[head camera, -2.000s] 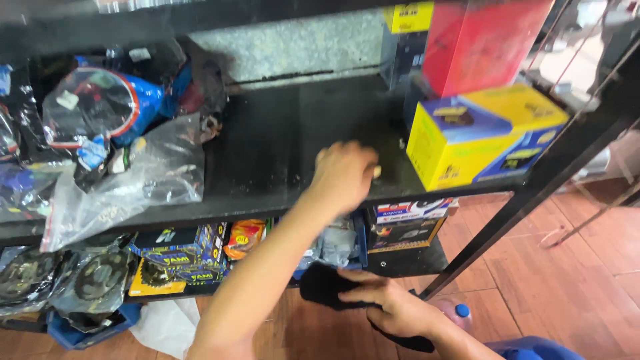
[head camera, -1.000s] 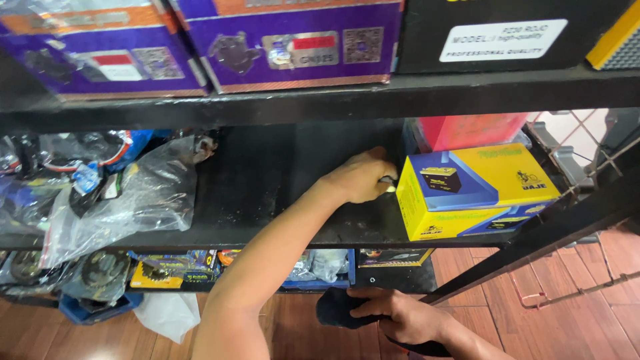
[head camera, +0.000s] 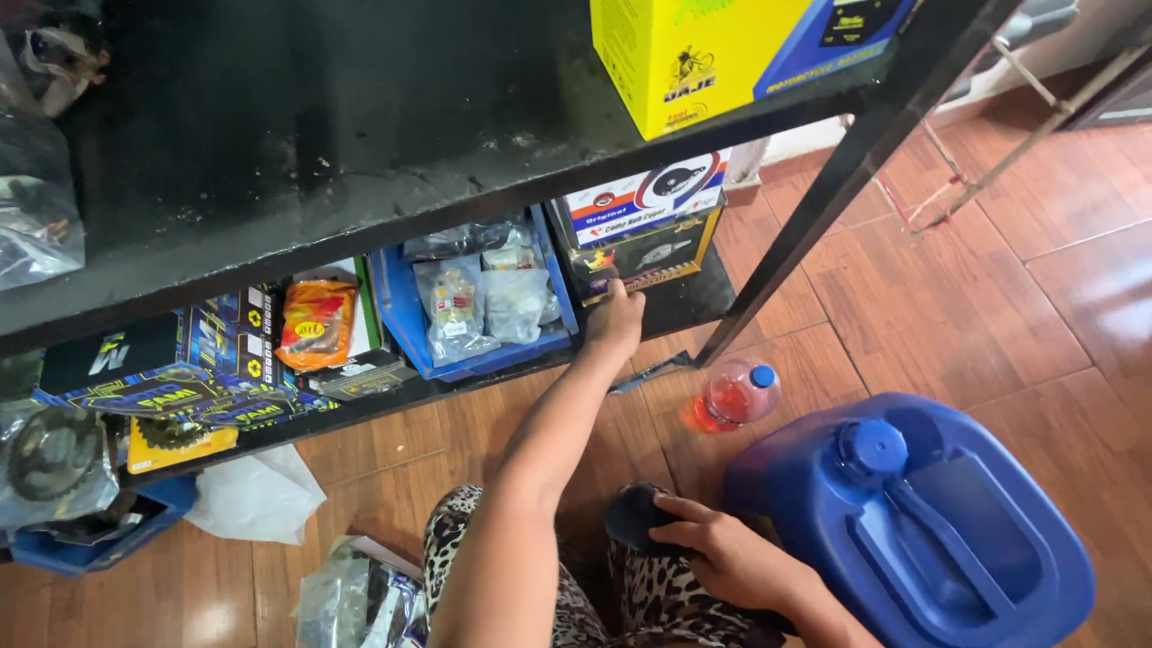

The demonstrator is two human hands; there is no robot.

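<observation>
My left hand [head camera: 616, 319] reaches to the lower shelf, its fingers at the front of a black and gold box [head camera: 661, 256] with a white, blue and orange box [head camera: 643, 198] on top. Whether it grips anything is hard to tell. My right hand [head camera: 711, 544] rests over my knee with its fingers on a dark, soft-looking item [head camera: 637, 517], perhaps a cloth. Left of my left hand, a blue plastic bin [head camera: 405, 310] holds small parts in clear bags [head camera: 454, 306]. On the shelf above stands a yellow and blue motorcycle battery box [head camera: 702, 63].
A large blue plastic jerrycan [head camera: 918, 531] and a bottle of red liquid [head camera: 733, 396] stand on the tiled floor at right. The black shelf post [head camera: 810, 225] slants beside them. Bagged sprockets [head camera: 58, 454], boxes and an orange packet [head camera: 317, 324] sit lower left.
My left hand has left the middle shelf beside the yellow box and moved down to the boxes on the lower shelf. The view has tilted downward. My right hand still has the dark item.
</observation>
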